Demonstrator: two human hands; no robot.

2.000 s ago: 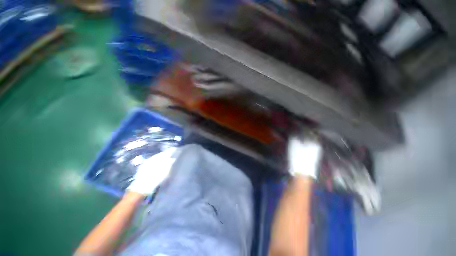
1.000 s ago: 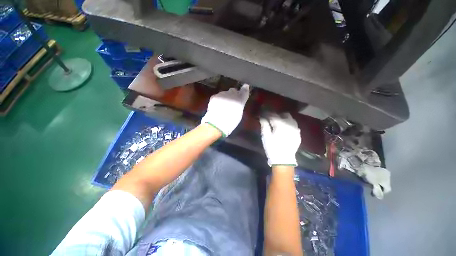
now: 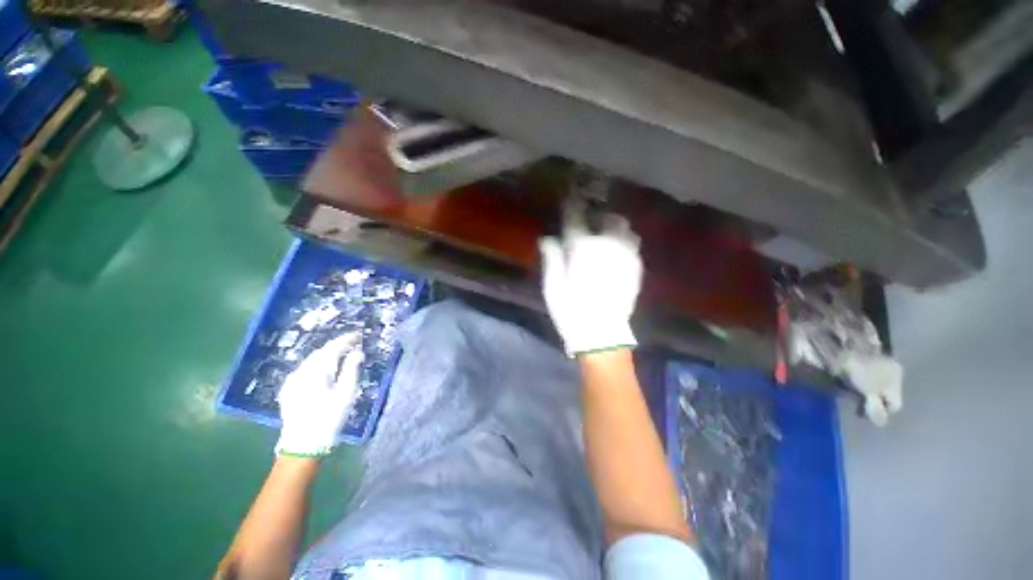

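Note:
My left hand [image 3: 321,397], in a white knit glove with a green edge, is over the left blue bin [image 3: 256,360] of bright metal parts [image 3: 312,317]. Its fingertips are at the parts; whether they hold one is too small to tell. My right hand [image 3: 592,283], gloved too, reaches over the reddish-brown press table [image 3: 705,272], fingers at the dark die [image 3: 581,193] under the press frame [image 3: 544,108]. Its fingertips are blurred, and I cannot tell whether they hold a part. The right blue bin [image 3: 813,476] beside my right thigh holds greyer parts [image 3: 725,465].
A slotted metal clamp [image 3: 447,150] lies on the table's left part. Dirty white rags [image 3: 833,340] and a red stick [image 3: 782,340] lie at its right end. Blue totes [image 3: 283,119] are stacked behind left. A round stand base [image 3: 144,147] is on the green floor.
My left hand has moved from the press down to the left bin. My right hand has moved left and forward to the die. The view has shifted slightly.

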